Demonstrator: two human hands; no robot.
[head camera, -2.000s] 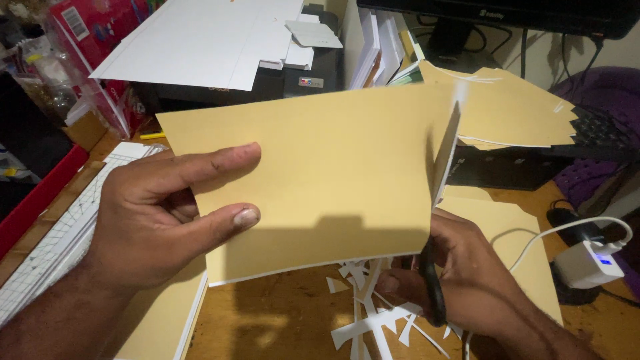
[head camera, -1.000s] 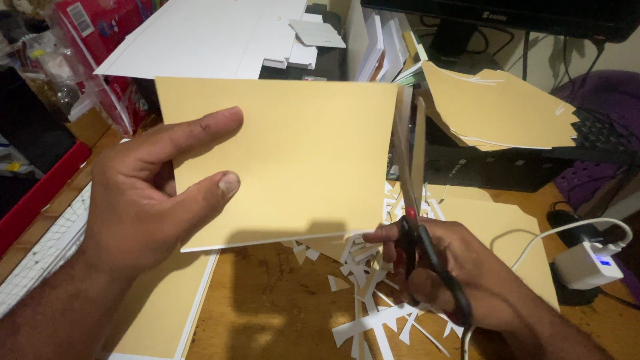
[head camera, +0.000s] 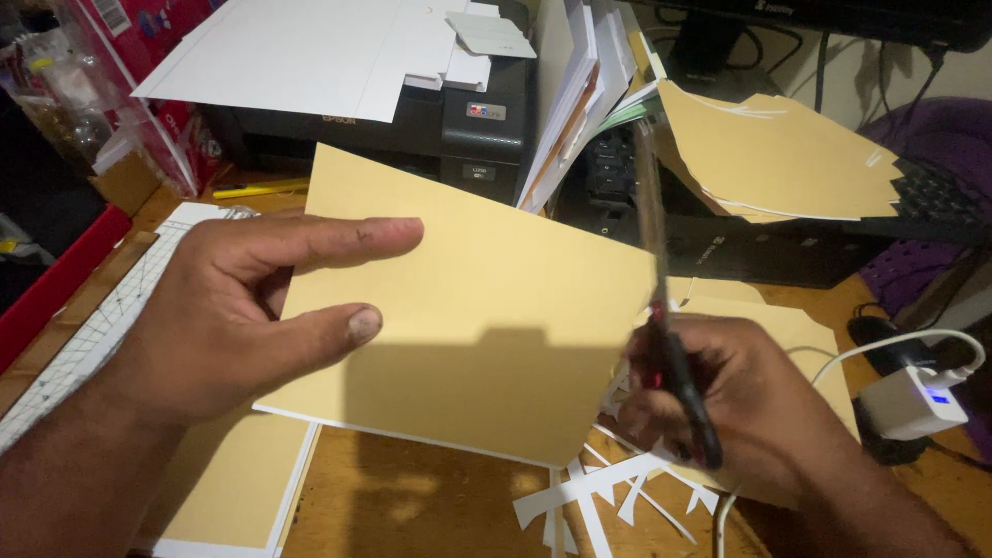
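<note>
A tan paper sheet with a thin white lower edge is pinched in my left hand, the index finger and thumb on its face. My right hand grips scissors with black and red handles. Their blades point upward beside the sheet's right edge, blurred, so how far apart they are is unclear. White paper offcuts lie on the wooden table under the right hand. More tan sheets with white margins rest at the lower left, and others lie partly behind the right hand.
Behind stands a black printer carrying white sheets. Tan cut sheets sit on a black box at the right. A white charger with a cable is at the right edge; a gridded ruler lies left.
The tan sheet has turned, its top edge now sloping down to the right. The scissors, spread a second ago, are now seen nearly edge-on.
</note>
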